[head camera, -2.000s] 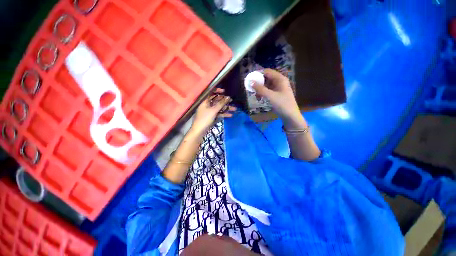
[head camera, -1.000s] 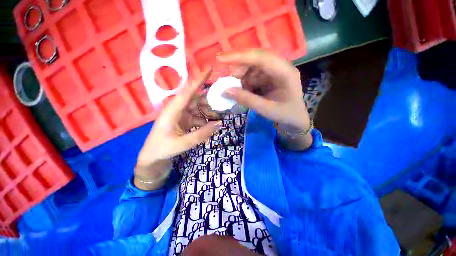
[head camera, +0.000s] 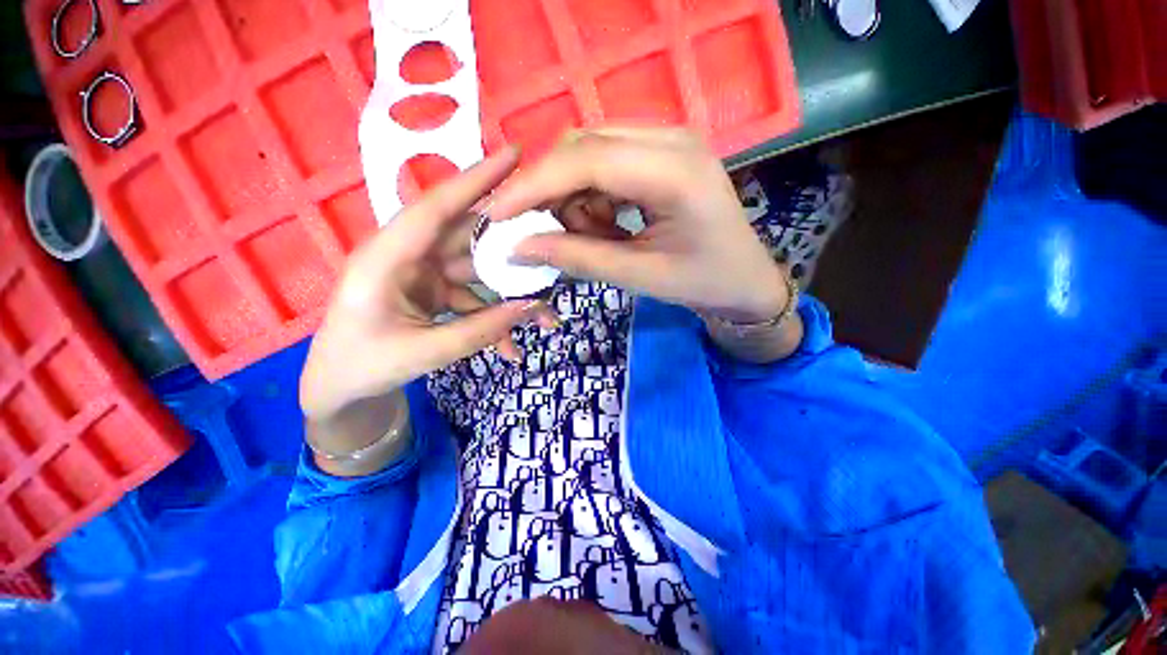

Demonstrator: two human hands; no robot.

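Observation:
A round white film disc (head camera: 515, 256) is between my two hands, in front of my chest. My right hand (head camera: 653, 224) pinches the disc, its thumb lying on the disc's face. My left hand (head camera: 397, 301) is around the left side of a watch case, whose dark rim barely shows at the disc's edge; the rest is hidden behind the disc and fingers. A white film strip with round holes (head camera: 380, 154) lies on the red foam tray (head camera: 205, 275) just beyond my hands.
Watch cases (head camera: 108, 110) sit in the tray's left pockets. A pale tape roll (head camera: 62, 202) and another red tray (head camera: 64, 410) are at left. A brown box (head camera: 902, 230) with white scraps is at right. More red foam (head camera: 1088, 58) and a small round part (head camera: 856, 15) are at upper right.
My right hand has brought the disc from over the box to my left hand. In the last second both hands moved slightly left, and the disc now lies against the case.

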